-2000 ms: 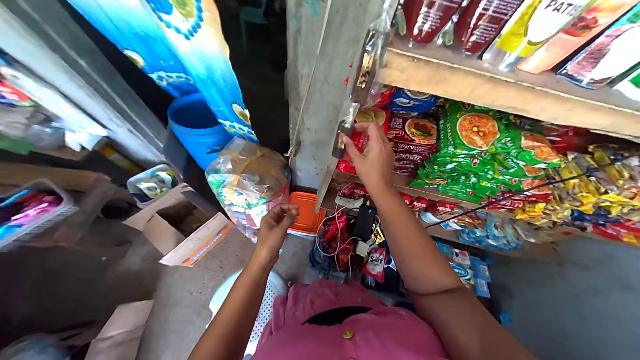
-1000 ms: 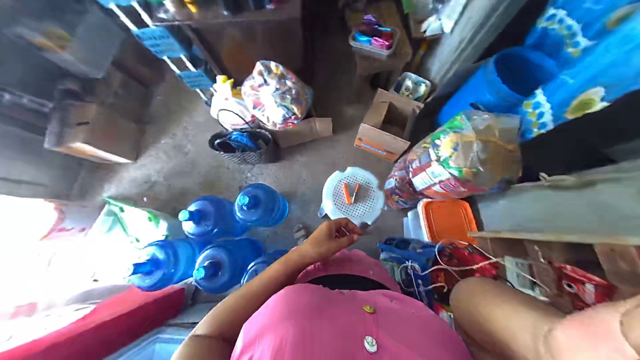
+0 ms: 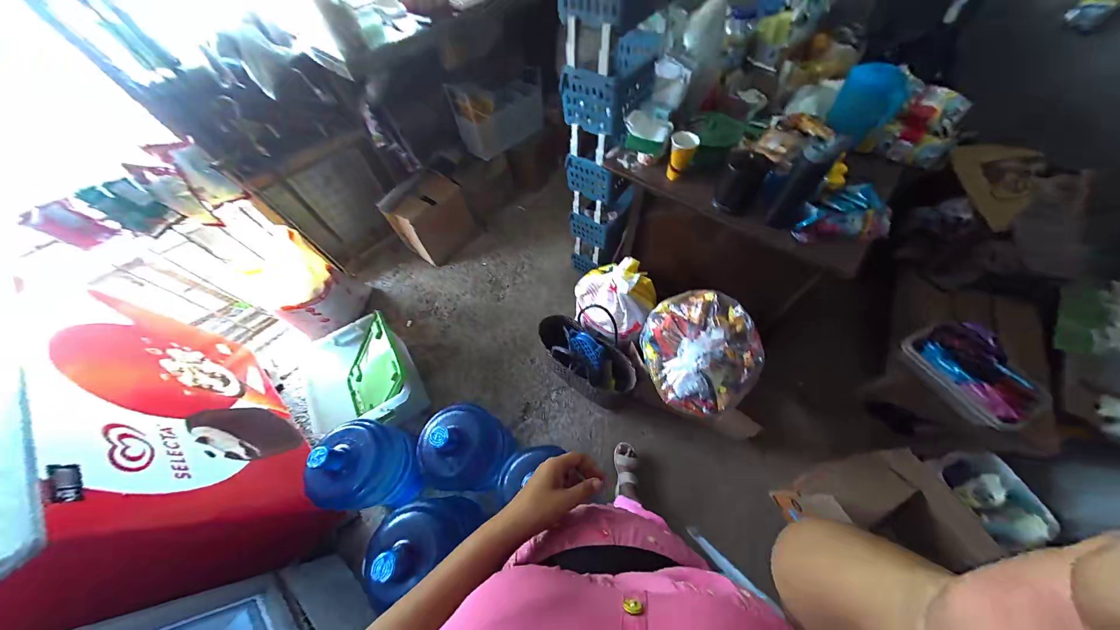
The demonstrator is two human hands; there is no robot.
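My left hand (image 3: 558,490) hangs low in front of my pink shirt, fingers loosely curled, with no object visible in it. It is nearest to several blue plastic water jugs (image 3: 464,444) on the floor at its left. My right forearm reaches out at the bottom right edge, and its hand lies outside the view. Ahead on the floor a dark woven basket (image 3: 586,385) stands beside a tied clear plastic bag of colorful packets (image 3: 703,350) and a white and yellow plastic bag (image 3: 615,302).
A red ice-cream freezer (image 3: 192,516) and a white bin with a green lid (image 3: 407,407) stand left. Further off are a cardboard box (image 3: 429,214), a blue plastic rack (image 3: 593,179) and a cluttered table (image 3: 744,223). An open carton (image 3: 875,499) lies right.
The view has swung from the grocery shelf to the floor and freezer. My right hand, raised at the shelf two seconds ago, has left the view. My left hand remains low in front of me.
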